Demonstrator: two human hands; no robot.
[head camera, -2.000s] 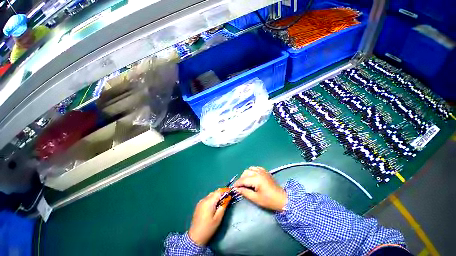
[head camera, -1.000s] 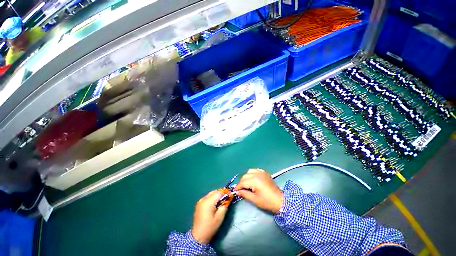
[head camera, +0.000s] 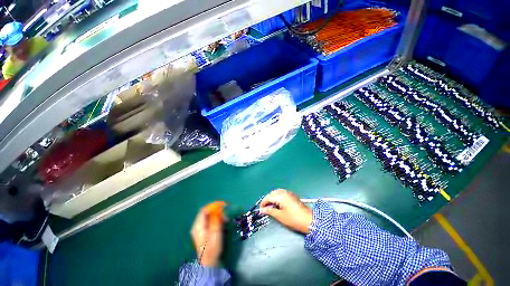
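A small bunch of short dark wire leads with white bands (head camera: 250, 223) lies on the green mat between my hands. My right hand (head camera: 286, 210) is at the bunch's upper right end, with thumb and fingertips pinched on a thin dark lead. My left hand (head camera: 208, 237) is blurred, left of the bunch and apart from it, with orange covers on the fingertips; whether it holds anything is unclear. A narrow white strip (head camera: 366, 206) curves from behind my right hand over to the right forearm.
A white roll in clear plastic (head camera: 260, 128) stands at the metal edge, before a blue bin (head camera: 302, 84). Orange leads (head camera: 355, 29) fill a second bin. Long rows of black-and-white leads (head camera: 386, 148) lie right. A cream divided tray (head camera: 120, 177) is left. A person (head camera: 22, 49) is upper left.
My left hand has moved left, away from the bunch, uncovering the leads on the mat. My right hand has stayed nearly in place. The white strip has shifted slightly lower.
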